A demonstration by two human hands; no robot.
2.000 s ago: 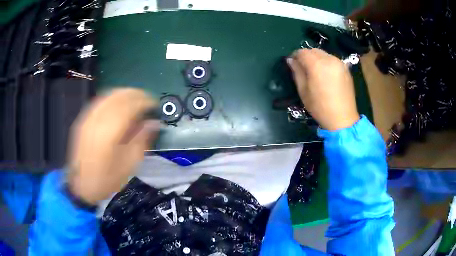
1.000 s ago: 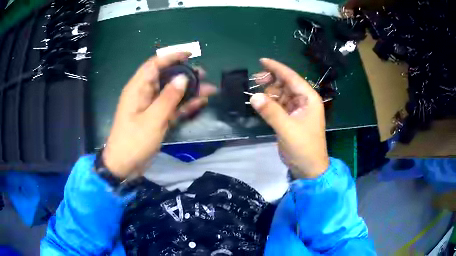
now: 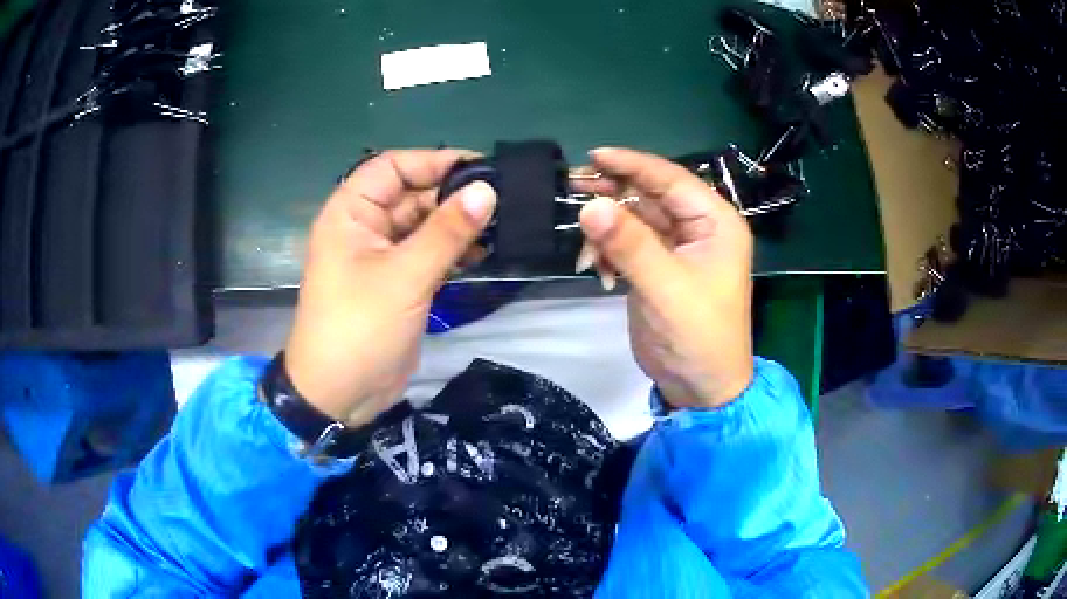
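My left hand [image 3: 380, 275] holds a round black part [image 3: 470, 179] between thumb and fingers, mostly covered by the fingertips. My right hand [image 3: 679, 275] pinches the silver wire handles of a black binder clip [image 3: 527, 205]. The clip's black body meets the right side of the round part, at the middle of the picture above the bench's near edge. How far the clip's jaws reach over the part cannot be told.
A green bench [image 3: 339, 100] carries a white strip [image 3: 435, 66]. Loose binder clips [image 3: 761, 176] lie at the right. A cardboard box [image 3: 895, 187] of clips stands at far right. A black ribbed tray [image 3: 140, 222] with clipped pieces at its far end is at left.
My left hand has moved from the left side to the centre with the round part. My right hand has taken a clip from the right and brought it against the part.
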